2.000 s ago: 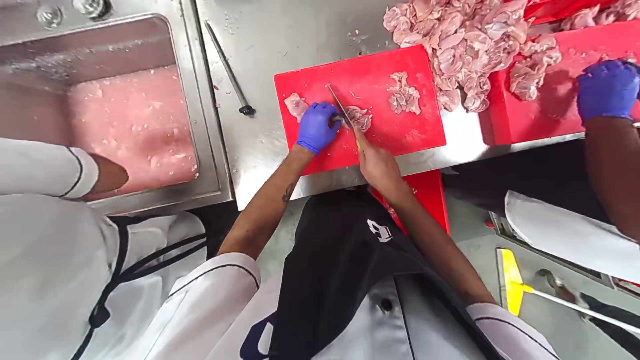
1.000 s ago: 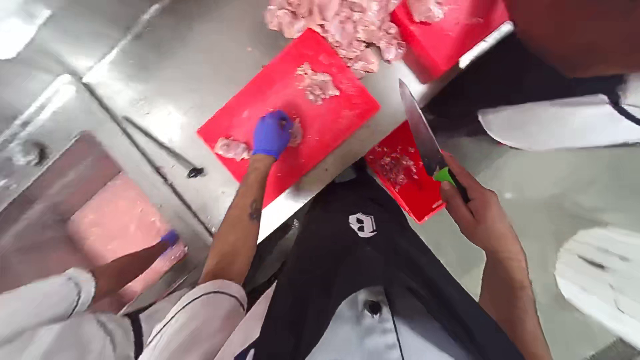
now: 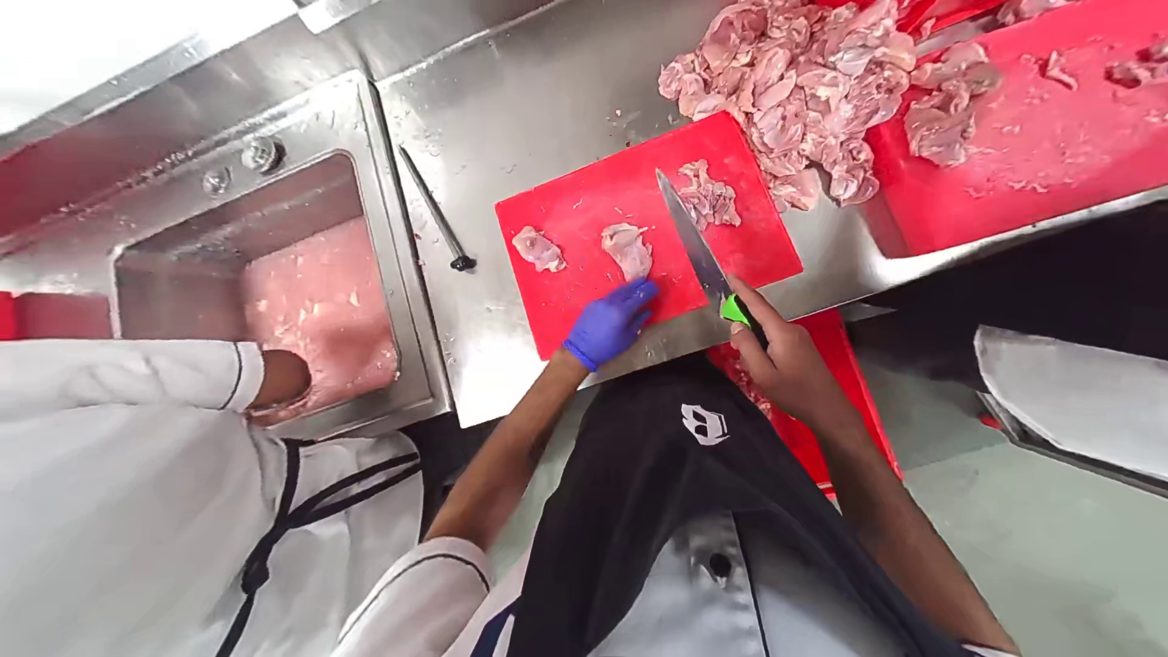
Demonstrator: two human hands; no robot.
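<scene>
My left hand [image 3: 610, 324], in a blue glove, lies at the near edge of the red cutting board [image 3: 593, 201], its fingertips by the lower end of a piece of raw chicken [image 3: 627, 250]; whether they grip it cannot be told. In my bare right hand [image 3: 776, 351] is a chef's knife [image 3: 693, 239] with a green and black handle, its blade over the board pointing away from me. Right of the middle piece, partly behind the blade, lies a heap of trimmings [image 3: 712, 196]. Another chicken piece [image 3: 538, 249] lies at the board's left.
A large pile of raw chicken [image 3: 794, 82] adjoins the board's far right corner. A second red board [image 3: 1049, 128] is at right. A sharpening steel [image 3: 436, 210] lies beside the sink [image 3: 401, 301], where a co-worker's arm [image 3: 278, 379] reaches in. A red bin [image 3: 849, 392] stands below the counter edge.
The knife was over the red bin beside the counter a second ago; my right hand has brought it back above the board. My left hand has moved to the board's near edge. The view has turned.
</scene>
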